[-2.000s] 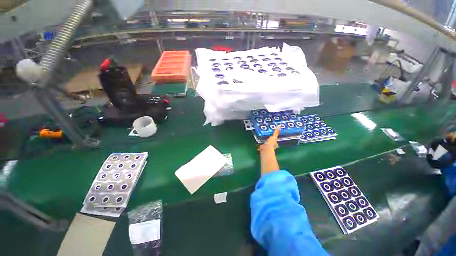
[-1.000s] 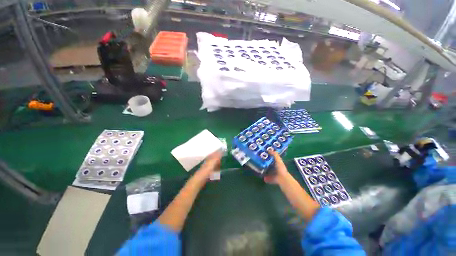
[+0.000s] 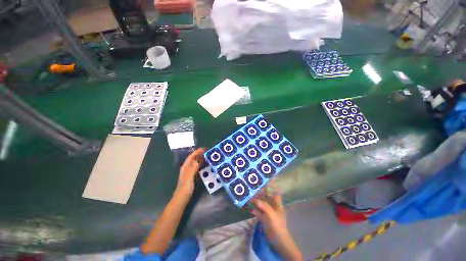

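Note:
A blue panel [image 3: 252, 152] of dark squares with white rings is held tilted in front of me, above the bench's near edge. My left hand [image 3: 192, 168] grips its left corner. My right hand [image 3: 268, 202] is at its lower right edge, fingers spread and partly behind it. A perforated strip [image 3: 209, 179] with dark holes sticks out under the panel's left side. Whether more panels lie beneath the top one is hidden.
A white-edged unit panel [image 3: 351, 123] lies right, a pale panel [image 3: 141, 106] and cardboard sheet [image 3: 117, 168] left. A parts bag [image 3: 181, 138], white sheet [image 3: 222, 97] and paper slip [image 3: 241, 120] lie between. Blue panels [image 3: 327, 63] and a white-wrapped stack [image 3: 278, 25] lie farther back. Another person's sleeve [image 3: 429, 186] is right.
The blue panel has come from beside the white-wrapped stack toward me. My left hand has moved from near the white sheet onto the panel's left corner. The view has tilted down.

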